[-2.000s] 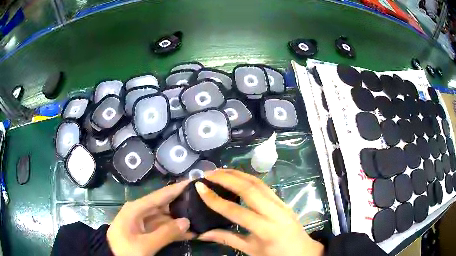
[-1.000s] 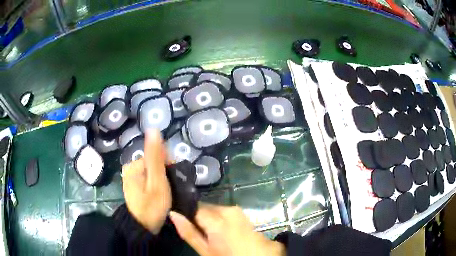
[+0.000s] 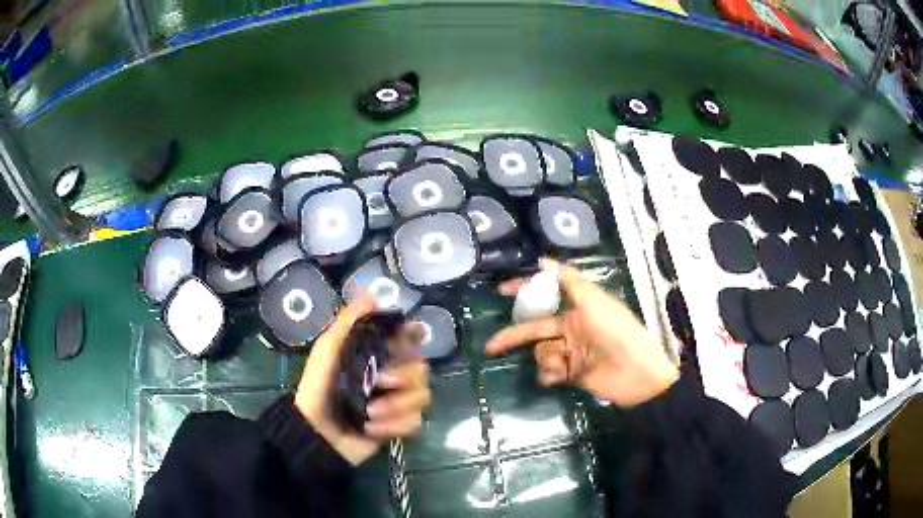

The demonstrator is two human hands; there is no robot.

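My left hand [image 3: 376,384] holds a dark glossy housing [image 3: 366,366] on its side, blurred, low in front of the heap. My right hand [image 3: 597,339] is at the white glue bottle [image 3: 538,295], thumb and fingers spread around it; whether it grips the bottle is unclear. The bottle has its nozzle up. The heap of glued assemblies [image 3: 433,248], grey faces with white centre rings and black rims, lies beyond my hands. Rows of matt black pads [image 3: 774,316] lie on white backing sheets [image 3: 698,293] at the right.
Black housings [image 3: 389,96] sit spaced on the green belt [image 3: 486,61] beyond the heap. A clear plastic tray [image 3: 506,435] lies under the hands. A dark piece [image 3: 70,332] lies at far left. A cardboard box [image 3: 899,210] is at the right edge.
My right hand has left the held piece and moved right to the glue bottle. My left hand keeps the piece and has turned it. The belt housings have shifted right.
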